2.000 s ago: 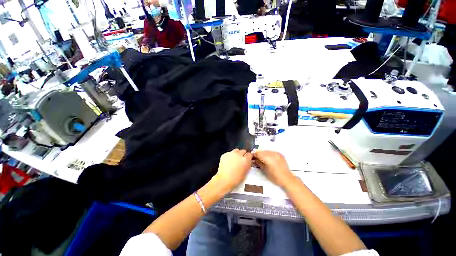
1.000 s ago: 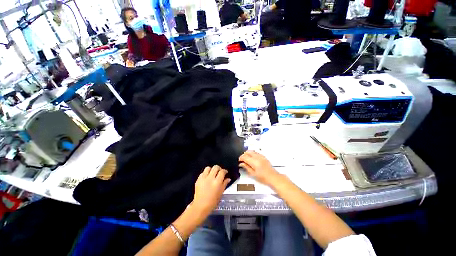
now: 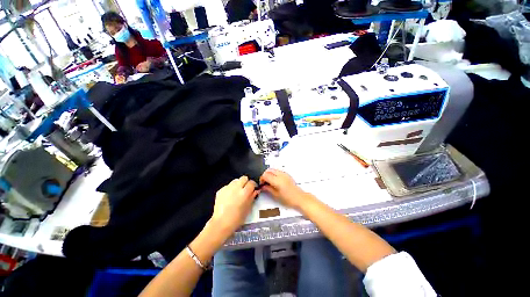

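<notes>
Black garment fabric [image 3: 174,139] lies in a large heap left of the white sewing machine [image 3: 325,113]. My left hand [image 3: 232,203] pinches the fabric's right edge between fingertips. My right hand [image 3: 282,185] pinches the same edge just beside it, fingertips almost touching the left ones. Both hands are in front of the needle area [image 3: 272,145], near the table's front edge. The presser foot and needle are too small to make out clearly. A small dark bit of fabric shows between the fingertips.
An orange pointed tool [image 3: 354,155] lies on the machine bed. A clear-topped case [image 3: 427,171] sits at the table's right end. Measuring tape [image 3: 348,220] runs along the front edge. A grey machine [image 3: 38,180] stands at left. A masked person [image 3: 136,52] sits behind the heap.
The view has swung right, so things sit further left. My hands were apart one second ago, the left flat on the fabric; now they are close together at its edge.
</notes>
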